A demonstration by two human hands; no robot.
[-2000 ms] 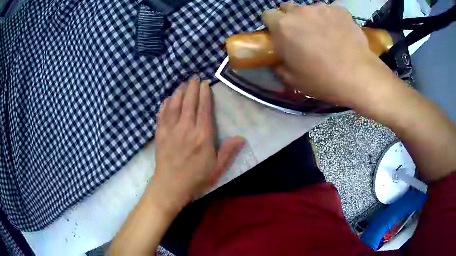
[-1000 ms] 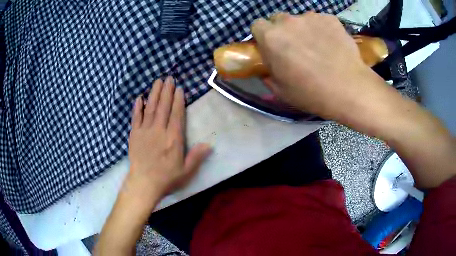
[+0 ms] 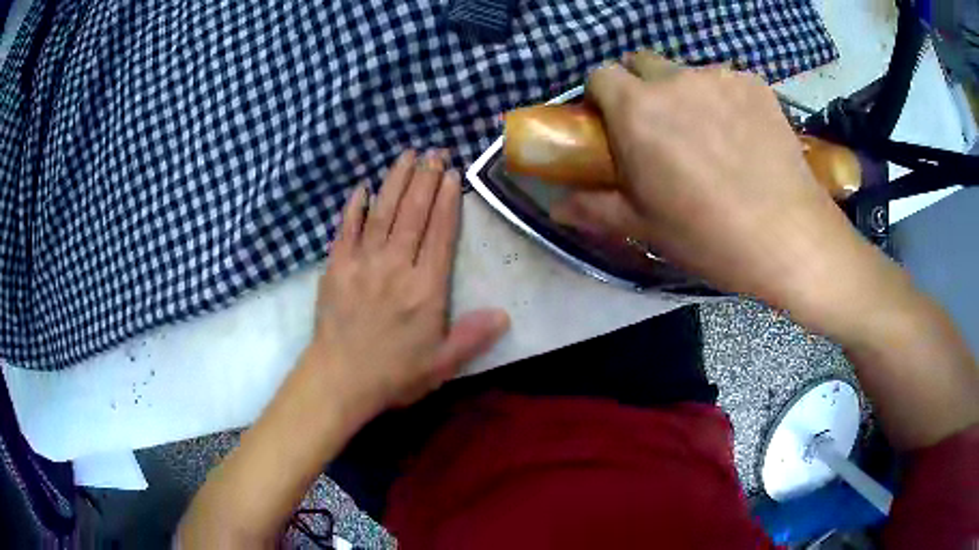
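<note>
A dark navy-and-white check garment (image 3: pixel 247 150) covers the upper left and middle of the off-white board (image 3: pixel 258 333). My left hand (image 3: pixel 392 279) lies flat, palm down, its fingertips on the garment's near edge and the palm over bare board. My right hand (image 3: pixel 709 161) is closed around the orange-brown handle of the steam iron (image 3: pixel 558 145). The iron's pale-rimmed tip points left, close to my left fingertips, and it rests over the garment's near edge. A small dark ribbed strip (image 3: pixel 480 18) lies on the garment at the top.
Black hose and cord (image 3: pixel 912 156) run from the iron's rear to the right. A round white stand base (image 3: pixel 811 440) and a blue object (image 3: pixel 816 521) are on the speckled floor at lower right. Dark cloth (image 3: pixel 27 473) hangs at the far left.
The garment and its ribbed strip have shifted right in view, and its right corner now shows. My left hand moved left, then back right near the iron tip. The iron stays in my right hand.
</note>
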